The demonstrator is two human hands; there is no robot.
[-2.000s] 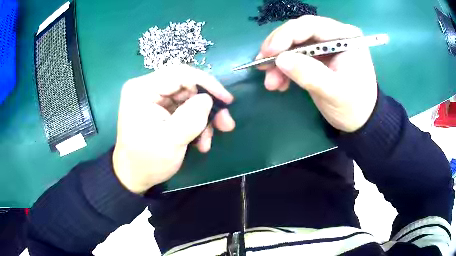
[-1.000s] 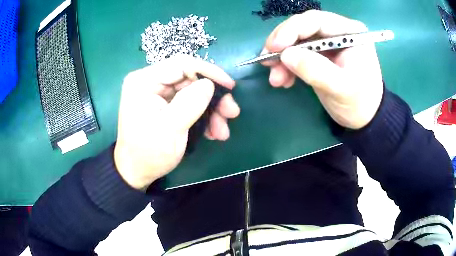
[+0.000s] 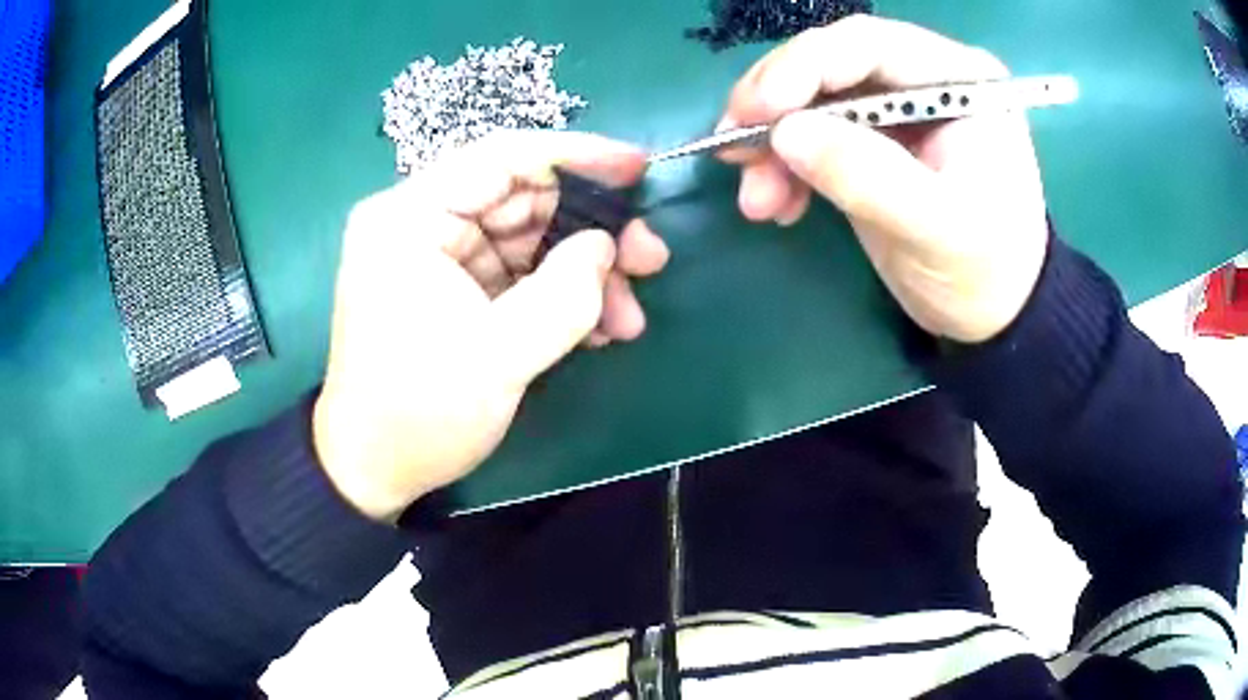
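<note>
My left hand (image 3: 465, 315) is bare and holds a black band section (image 3: 589, 208) between thumb and fingers; the rest of the band is hidden in the hand. My right hand (image 3: 910, 192) is bare and holds silver tweezers (image 3: 944, 104) with round holes along the arm. The tweezer tips point left and are close to the left index fingertip; whether they touch it or grip a part is too small to tell. A pile of small silver parts (image 3: 472, 103) lies beyond my left hand. A pile of small black parts (image 3: 780, 17) lies beyond my right hand.
A long black-edged sheet with grey mesh rows (image 3: 162, 219) and white end labels lies at left on the green mat (image 3: 657, 369). A blue basket (image 3: 17, 137) is at the far left edge. A dark strip (image 3: 1222, 69) is at the right edge. A red object (image 3: 1222, 304) is beyond the mat.
The left thumb has moved down and the fingers have opened, so more of the black band shows. The tweezer tips have come up close to the left index fingertip.
</note>
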